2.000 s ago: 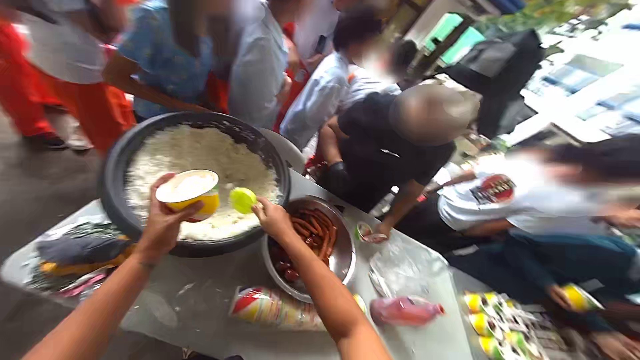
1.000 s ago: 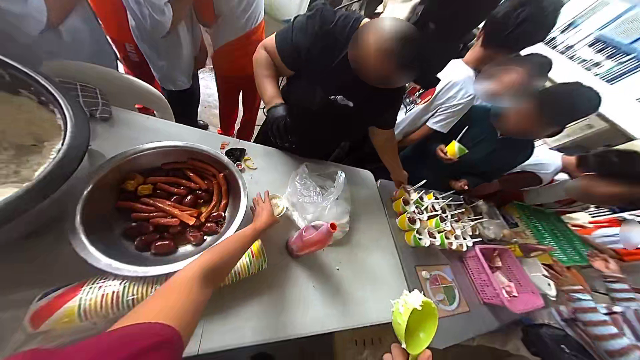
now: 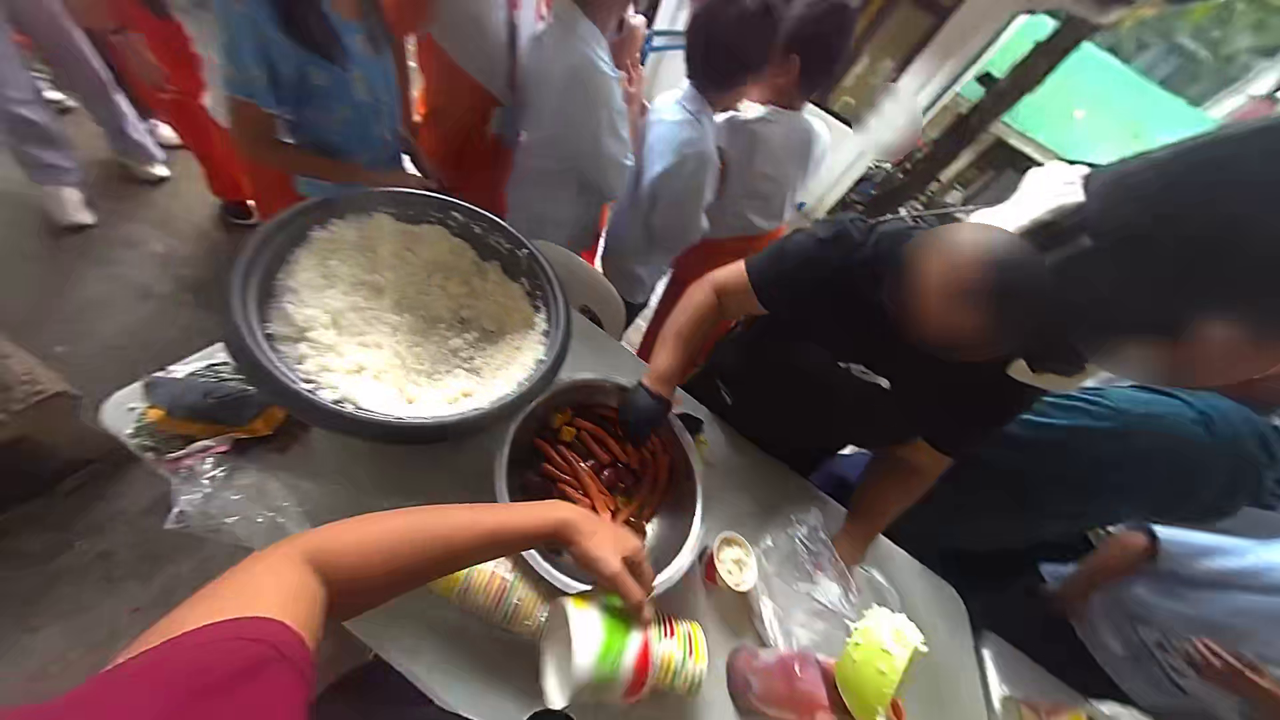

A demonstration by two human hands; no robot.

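Note:
My left hand (image 3: 612,565) grips a printed paper cup (image 3: 590,650) at the end of a stack of paper cups (image 3: 680,655) lying on its side. At the bottom edge, my right hand (image 3: 832,688), mostly hidden, holds a green scoop (image 3: 872,665) with white rice stuck to it. Between the hands lies a bottle of pink-red sauce (image 3: 775,683). Beyond my left hand stands a steel bowl (image 3: 690,530) of red sausages (image 3: 590,475). A paper cup of rice (image 3: 735,562) stands right of the bowl. A large dark pot (image 3: 245,340) of rice is at upper left.
Across the grey table (image 3: 400,480), a person in black (image 3: 850,330) has a black-gloved hand (image 3: 643,412) in the bowl. Clear plastic bags (image 3: 810,565) lie by their other hand. More people stand behind the pot. A plastic-wrapped bundle (image 3: 215,405) sits at the left corner.
My left hand has gone from beside the small rice cup to the stacked cups. The other person's gloved hand, near their body one second ago, is now in the bowl. The view has swung left.

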